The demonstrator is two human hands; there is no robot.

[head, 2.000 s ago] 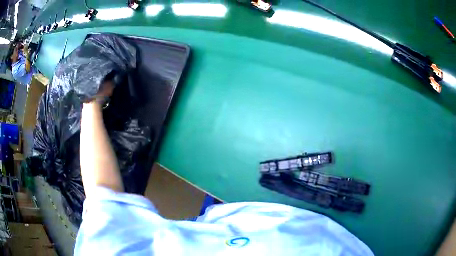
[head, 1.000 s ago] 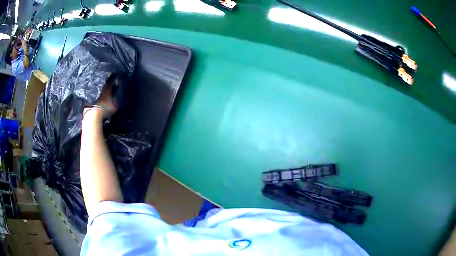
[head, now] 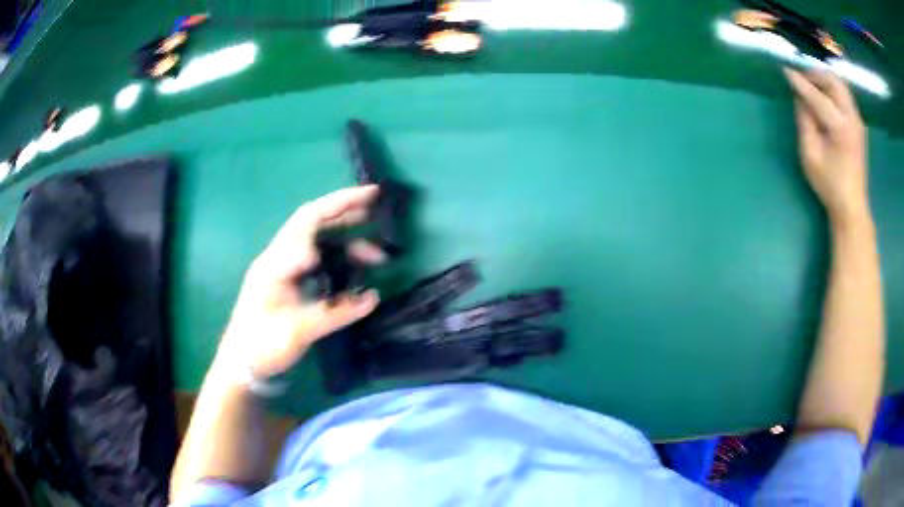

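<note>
My left hand [head: 302,282] is over the green worktop, blurred, with its fingers around black plastic shells [head: 382,198]. One shell sticks up past the fingertips. More black shells [head: 476,327] lie in a loose pile just right of and below this hand. My right hand [head: 831,124] reaches to the far right edge of the dark green strip. Its fingertips are just below a dark piece with copper-coloured tips [head: 793,30]. I see nothing in the right hand, and no clear contact with that piece.
A black plastic bag [head: 59,317] lies at the left. On the dark green strip [head: 664,50], a black double body with bright tips [head: 406,28] lies at the top middle, and smaller ones [head: 164,51] lie left. Blue items [head: 694,460] show below the worktop at right.
The view has swung right. My left hand has come out of the black bag and now holds black shells near the pile. My right hand has come into view, reaching up to the strip.
</note>
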